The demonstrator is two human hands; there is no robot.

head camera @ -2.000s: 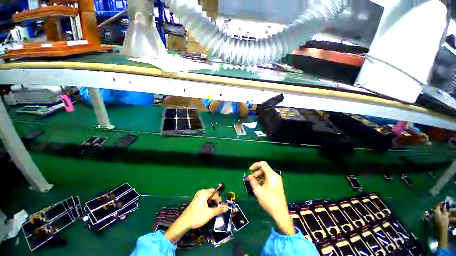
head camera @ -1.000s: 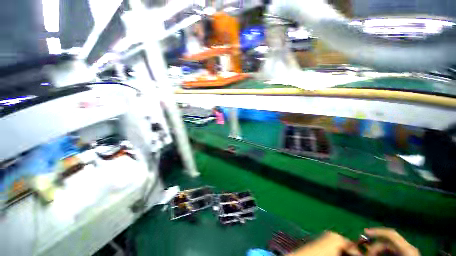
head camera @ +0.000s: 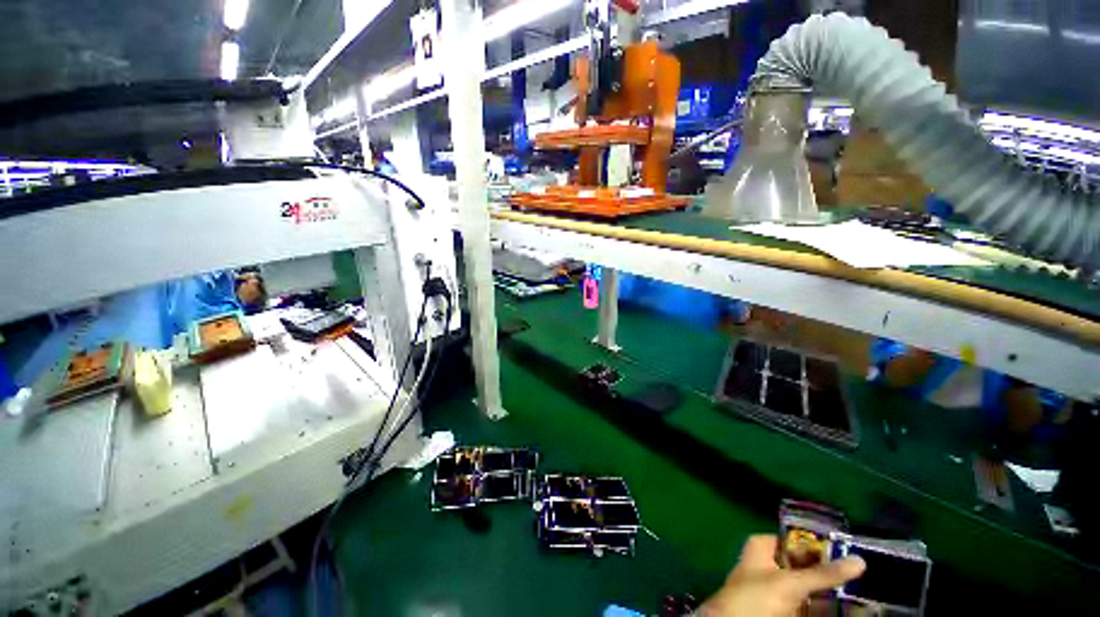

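My left hand point(head camera: 772, 588) reaches in from the bottom edge, right of centre. It grips a display module point(head camera: 890, 576) with a dark face and white-silver edge, the thumb on its left end. A phone housing point(head camera: 811, 530) with a yellowish inside stands just behind and left of it, touching or overlapping; whether the hand holds both is unclear. A bit of blue sleeve point(head camera: 621, 611) shows at the bottom edge. My right hand is not in view. Two screen stacks, a left one point(head camera: 513, 460) and a right one point(head camera: 589, 521), lie on the green bench.
A white machine point(head camera: 157, 253) fills the left side, with black cables hanging beside a white post point(head camera: 478, 277). A shelf rail point(head camera: 748, 268) crosses above the line, carrying an orange press fixture point(head camera: 609, 199) and a ribbed duct point(head camera: 869, 60). A divided tray point(head camera: 787, 388) lies beyond; a person's blue sleeve shows behind.
The view has swung left, bringing in the white machine. My right hand has gone out of view. The module and housing now show upright and clear in front of my left hand.
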